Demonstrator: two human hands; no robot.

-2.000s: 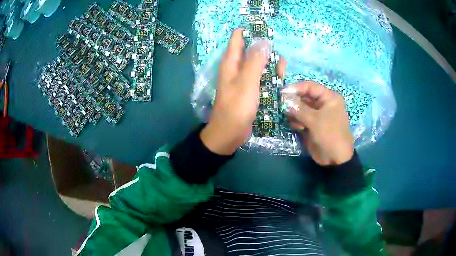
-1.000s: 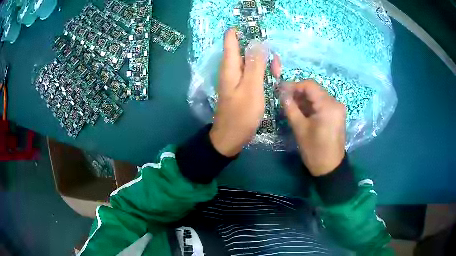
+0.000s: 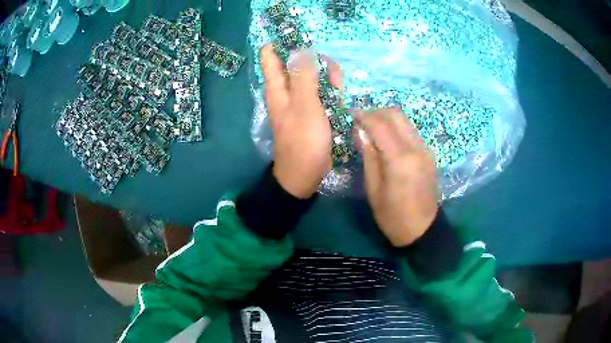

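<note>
My left hand point(image 3: 300, 127) holds a long PCB panel strip point(image 3: 338, 130) over the near part of the clear plastic bag of components point(image 3: 462, 100). The strip is tilted, its far end pointing up and left, and the hand hides its middle. A white covering is on the left thumb. My right hand point(image 3: 396, 171) is at the strip's right side, fingertips together and blurred. A small pale bit shows at the fingertips; whether it is gripped is unclear. Another strip piece point(image 3: 340, 8) lies on the bag's far side.
A fanned pile of PCB strips point(image 3: 134, 94) lies at left. Light blue plastic cups point(image 3: 50, 30) are at far left, with orange-handled pliers point(image 3: 9, 144) nearer. An open cardboard box point(image 3: 100, 248) and a red frame point(image 3: 33, 211) are below the table edge. A pale rail point(image 3: 563, 37) curves at far right.
Both hands and the strip have moved left, and the strip now tilts to the left. The right fingers have closed together more. The view has shifted slightly, showing more of the pliers and cups.
</note>
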